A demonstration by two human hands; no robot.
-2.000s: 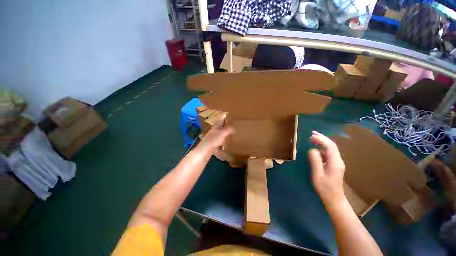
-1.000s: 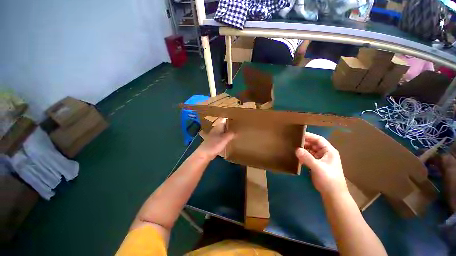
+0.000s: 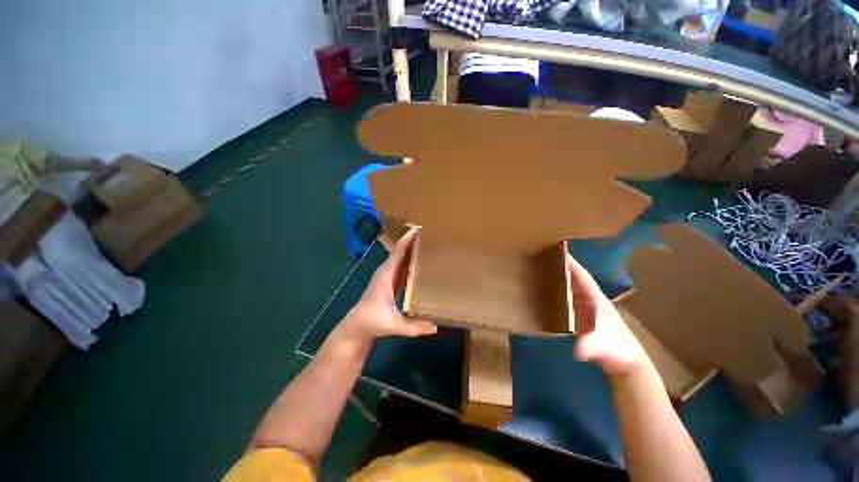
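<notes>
A brown mailer box [image 3: 490,282] is held in front of me above the workbench, its tray open towards me. Its wide lid [image 3: 518,169] with rounded ends and notched edges stands raised behind the tray. My left hand [image 3: 384,292] grips the left side wall, thumb under the front edge. My right hand [image 3: 600,320] grips the right side wall. A long narrow carton [image 3: 488,377] lies below the tray at the near table edge, its far end hidden by the tray.
Another open box [image 3: 725,311] with raised lid stands at right, near another person's hand [image 3: 838,320]. A tangled white cord heap [image 3: 777,240] and closed brown boxes [image 3: 721,136] are beyond. A blue stool [image 3: 360,207] stands left; a shelf [image 3: 603,52] crosses above.
My right hand has come onto the right wall. The box has tipped so its lid shows broadly again, and it now sits lower in view. Both hands hold it from the sides.
</notes>
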